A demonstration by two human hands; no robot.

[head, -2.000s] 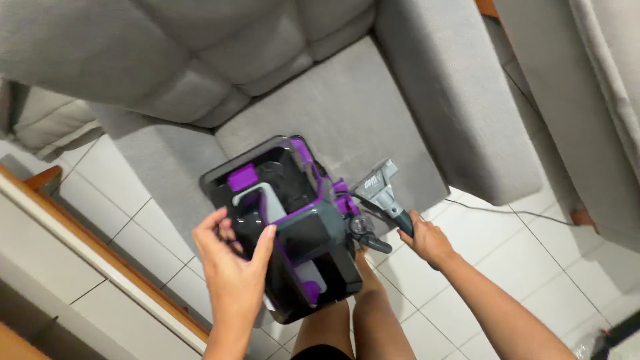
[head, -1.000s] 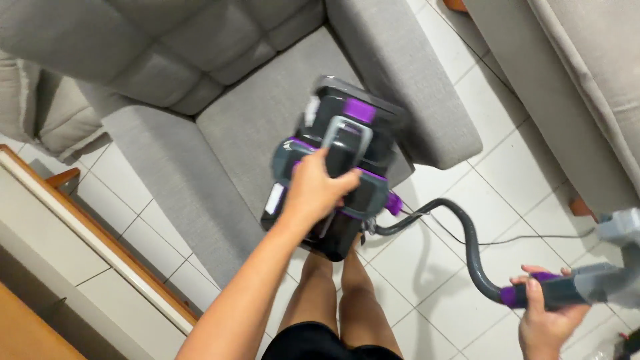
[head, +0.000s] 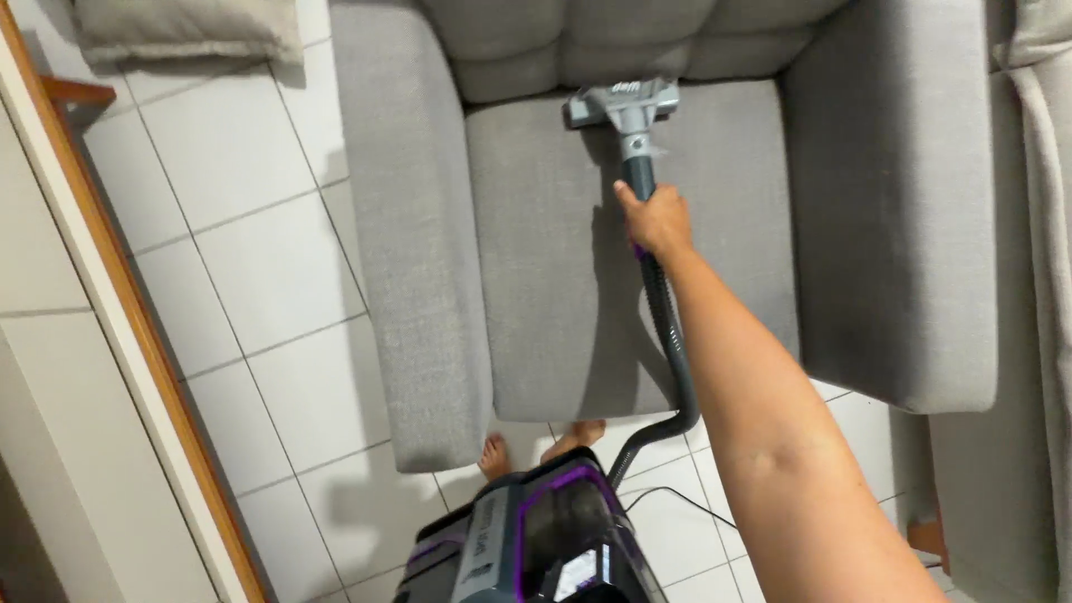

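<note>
My right hand (head: pixel 660 219) is closed around the dark handle of a grey upholstery cleaning nozzle (head: pixel 626 105). The nozzle's wide head lies at the back of the seat cushion (head: pixel 544 276) of a grey fabric armchair, near the backrest. From the handle a black ribbed hose (head: pixel 682 377) runs down over the seat's front edge toward a black, grey and purple portable spot cleaner (head: pixel 528 544) at the bottom of the view. My left hand is out of sight, so its hold on the machine cannot be seen.
Armrests (head: pixel 419 251) flank the seat. Below its front edge are my bare feet (head: pixel 496 456) on white floor tiles (head: pixel 301 394), with a thin black cable (head: pixel 682 496) to the right. A wood-edged piece of furniture (head: pixel 134 318) runs along the left; another grey seat (head: pixel 997 469) stands at right.
My right hand has moved from beside the armchair to over its seat with the nozzle. The spot cleaner, earlier held over the seat by my left hand, is now in front of the chair.
</note>
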